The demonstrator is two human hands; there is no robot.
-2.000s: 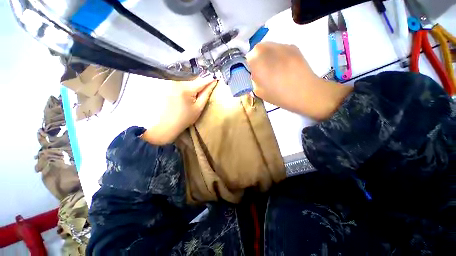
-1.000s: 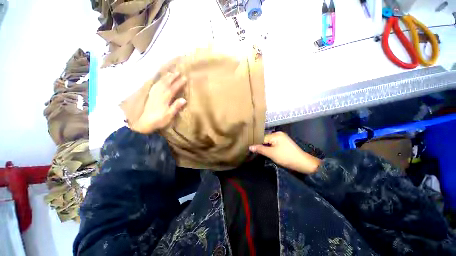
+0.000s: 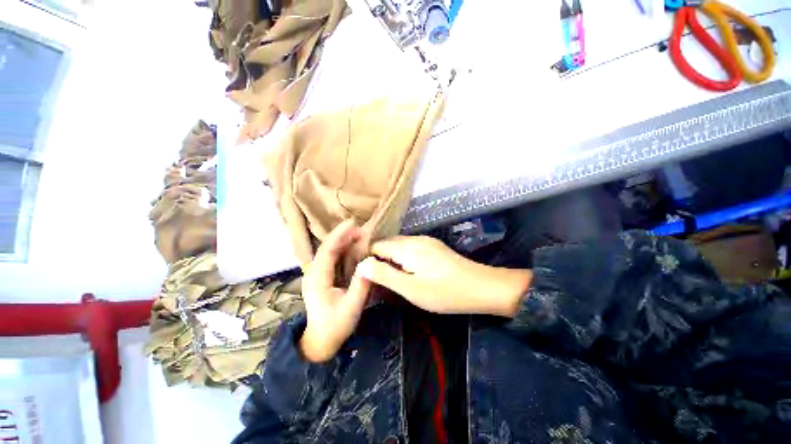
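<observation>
A tan-brown cloth piece (image 3: 347,156) lies over the front edge of the white table, its far corner near the metal parts of the sewing machine (image 3: 408,22) at the top. Its near end is bunched between my hands. My left hand (image 3: 334,295) is at the near edge with thumb and fingers around a fold of the cloth. My right hand (image 3: 438,276) meets it there, its fingertips pinching the same cloth edge. The fingertips overlap, so the exact grip is partly hidden. A blue-grey ribbed cylinder (image 3: 436,24) sits beside the machine parts.
A pile of brown pieces (image 3: 269,61) lies at the upper left. Tied brown bundles (image 3: 217,325) are left of the table. Snips (image 3: 572,36) and red-and-orange-handled scissors (image 3: 707,52) lie at the upper right. A ruler strip (image 3: 590,160) runs along the front edge. A red pipe (image 3: 52,319) is at left.
The view has shifted. My left hand has moved from the top of the cloth to its near edge, and my right hand has come in beside it. The cloth is now more folded and gathered.
</observation>
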